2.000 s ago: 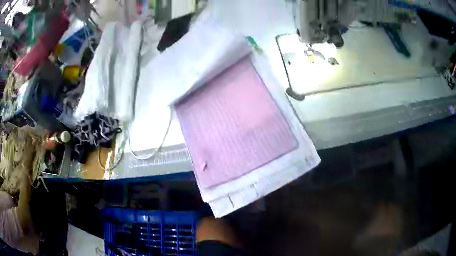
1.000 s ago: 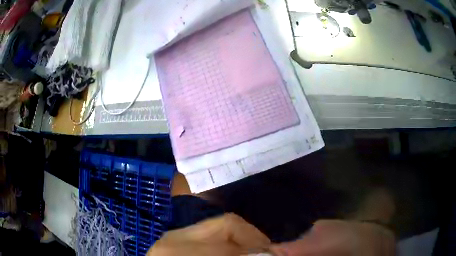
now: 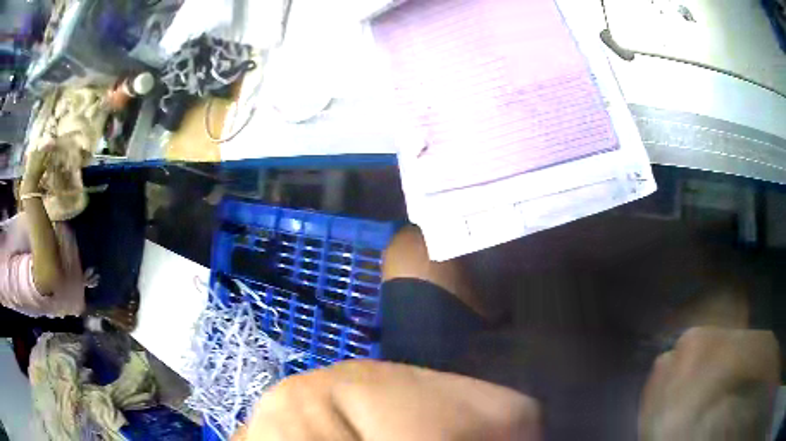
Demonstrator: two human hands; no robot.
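A pink gridded record page (image 3: 508,95) lies on wider white backing sheets (image 3: 552,209), which overhang the front edge of the white table. My left hand (image 3: 392,403) is at the bottom centre, below the sheets and cut off by the frame's bottom edge; its fingers cannot be made out. My right hand (image 3: 711,383) is at the bottom right, blurred and partly cut off. Neither hand touches the paper. Whether either hand holds anything cannot be seen.
A blue crate (image 3: 302,226) with white thread strands (image 3: 228,357) stands under the table. Dark crumpled fabric scraps (image 3: 202,73) lie at the table's left. A person in pink (image 3: 43,258) is at far left, near cream cloth (image 3: 77,388). The sewing machine's bed (image 3: 689,30) is at upper right.
The view has shifted down and left, so the pad appears higher and further right. My hands, close together at the bottom a second ago, are now apart, the right one further right.
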